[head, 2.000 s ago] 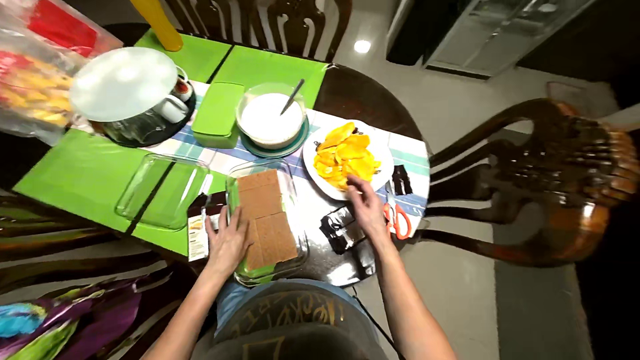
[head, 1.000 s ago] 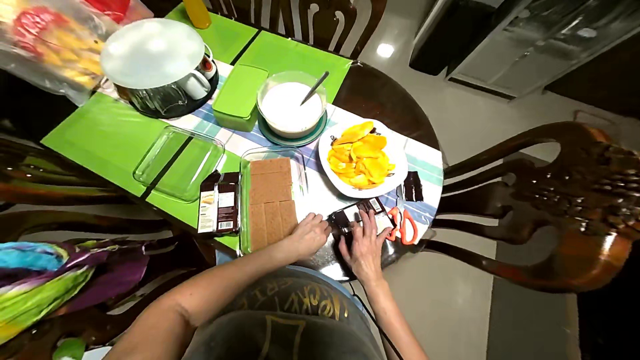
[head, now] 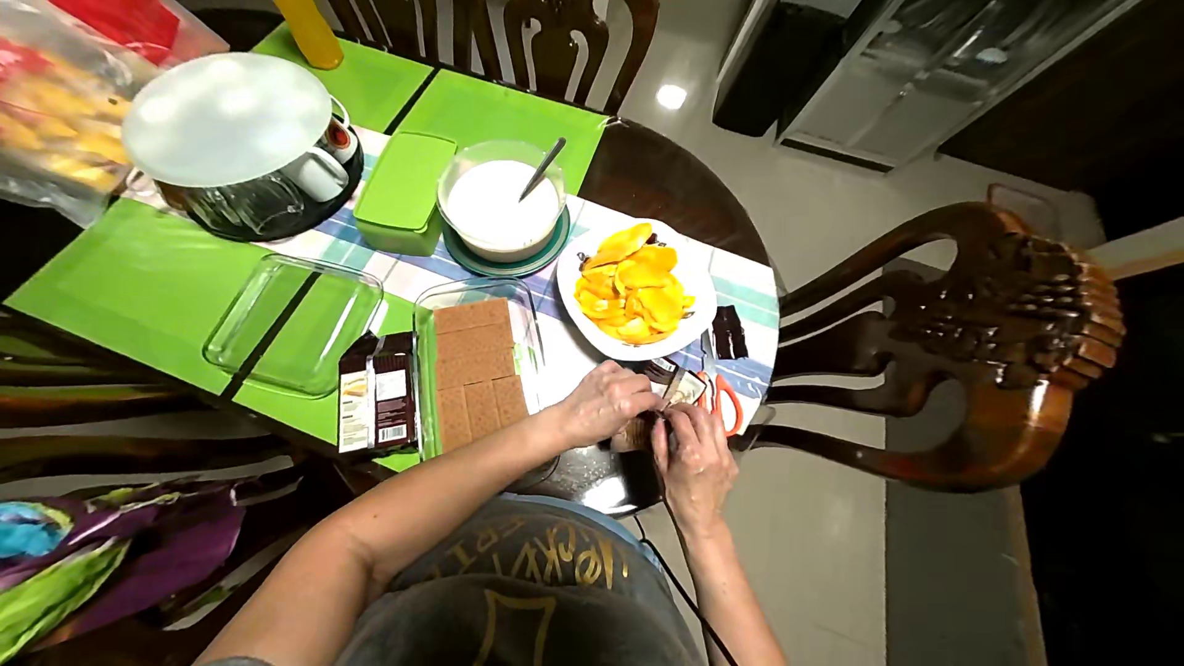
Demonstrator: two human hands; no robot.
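My left hand [head: 610, 404] and my right hand [head: 696, 458] meet at the table's near edge, both gripping a dark food wrapper [head: 635, 433] with something brown in it, partly hidden by the fingers. Beyond them lies another dark and cream wrapper [head: 683, 384], with orange-handled scissors [head: 724, 403] beside it. Left of my hands, brown rectangular crackers [head: 474, 344] lie in a clear glass dish [head: 425, 370]. A white plate [head: 592, 335] of sliced yellow fruit, apparently mango, [head: 638, 287] is just past my hands. A glass bowl of white cream [head: 502, 205] has a dark-handled utensil in it.
An empty glass dish [head: 294, 324] and a dark printed package [head: 376, 393] sit at left. Behind are a green lidded box [head: 404, 190] and a white-lidded pot [head: 227, 120]. A small dark wrapper [head: 730, 333] lies at right, near a carved wooden chair [head: 980, 333].
My left hand has moved from the cracker dish to the wrappers at right. My right hand has come down from beside the fruit plate, and both hands now hold a wrapper.
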